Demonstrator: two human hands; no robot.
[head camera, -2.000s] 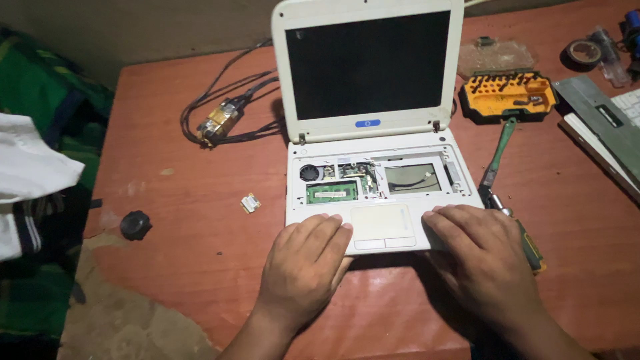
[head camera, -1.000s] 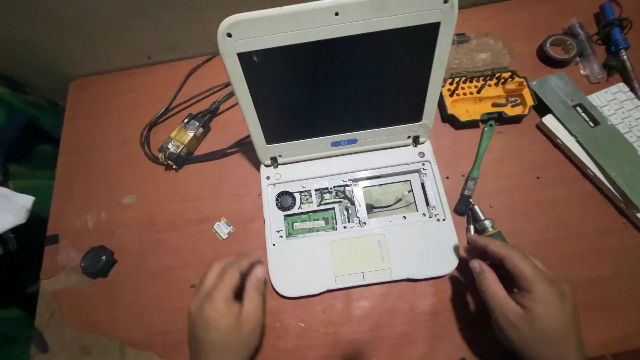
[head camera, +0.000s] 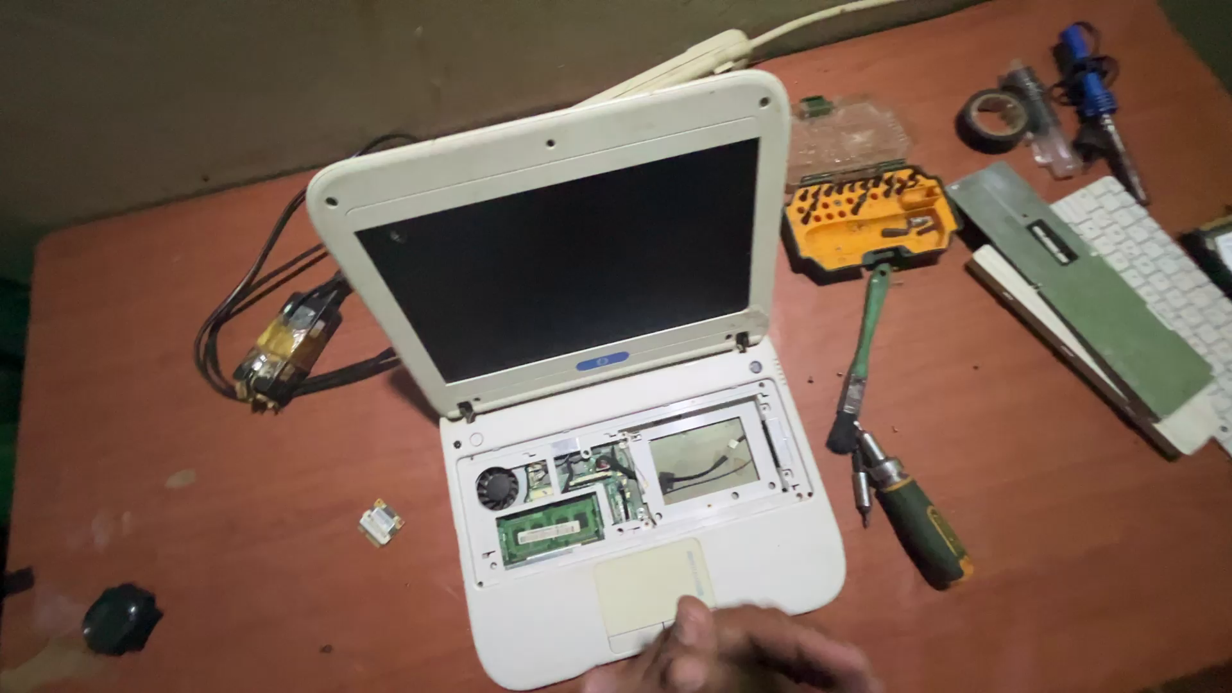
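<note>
A white laptop (head camera: 770, 568) stands with its lid up and its dark screen (head camera: 577, 260) facing me. Its keyboard bay is uncovered, showing a small fan (head camera: 498, 488), a green memory module (head camera: 549, 531) and a cable in a rectangular opening. Blurred fingers, which look like those of my right hand (head camera: 751, 647), are above the front edge by the touchpad (head camera: 654, 587). Whether my left hand is among these fingers, and whether anything is held, I cannot tell. A small circuit card (head camera: 380, 523) lies left of the laptop.
Right of the laptop are a green-handled brush (head camera: 866, 332), a screwdriver (head camera: 919, 529) and a yellow bit case (head camera: 866, 226). Farther right lie a green cover panel (head camera: 1088, 279), a white keyboard (head camera: 1155, 260), black tape (head camera: 992, 121) and a soldering iron (head camera: 1092, 91). Taped cabling (head camera: 289, 351) and a black knob (head camera: 122, 619) sit left.
Both hands rested on the laptop's front two seconds ago, then came off it to either side. Now the visible fingers are in front of the touchpad. The view has shifted.
</note>
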